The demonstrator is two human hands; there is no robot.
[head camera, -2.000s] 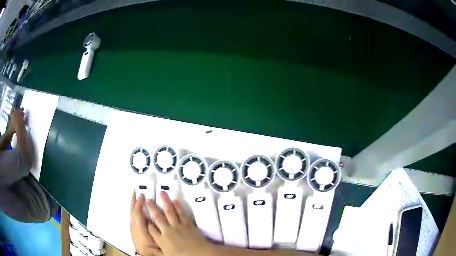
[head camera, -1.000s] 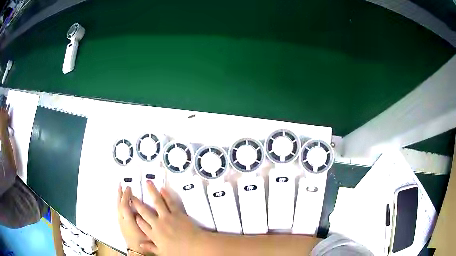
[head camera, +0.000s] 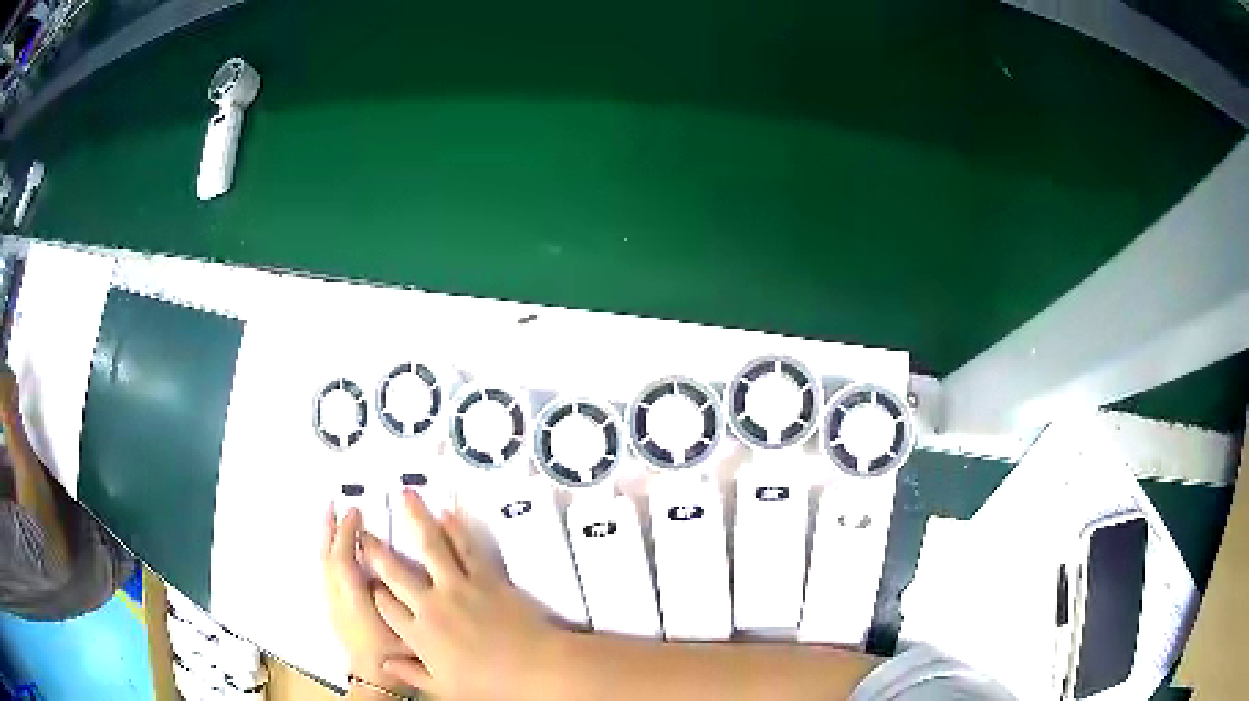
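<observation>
Several white handheld fans lie side by side on a white work sheet (head camera: pixel 281 452), heads away from me. My left hand (head camera: pixel 359 609) rests its fingertips on the handle of the leftmost fan (head camera: pixel 341 414), below its dark oval. My right hand (head camera: pixel 459 603) lies spread, its fingertips on and beside the handle of the second fan (head camera: pixel 410 400). The hands overlap or touch near the palms, and the lower handles are hidden under them. The rightmost fan (head camera: pixel 867 430) and its neighbours lie untouched by the fingers, the right forearm crossing near their lower ends.
A green conveyor (head camera: pixel 658 178) carries a single fan (head camera: pixel 219 151) at the upper left. A pale post (head camera: pixel 1096 315) stands right. Papers (head camera: pixel 959 589) and a smartphone (head camera: pixel 1112 609) lie lower right. White items sit in a carton (head camera: pixel 162 657) lower left. Another person's arm (head camera: pixel 34 479) is at left.
The view has shifted, so the row of fans sits higher and further left than two seconds ago. My hands stay on the two leftmost handles. The other person's arm has moved.
</observation>
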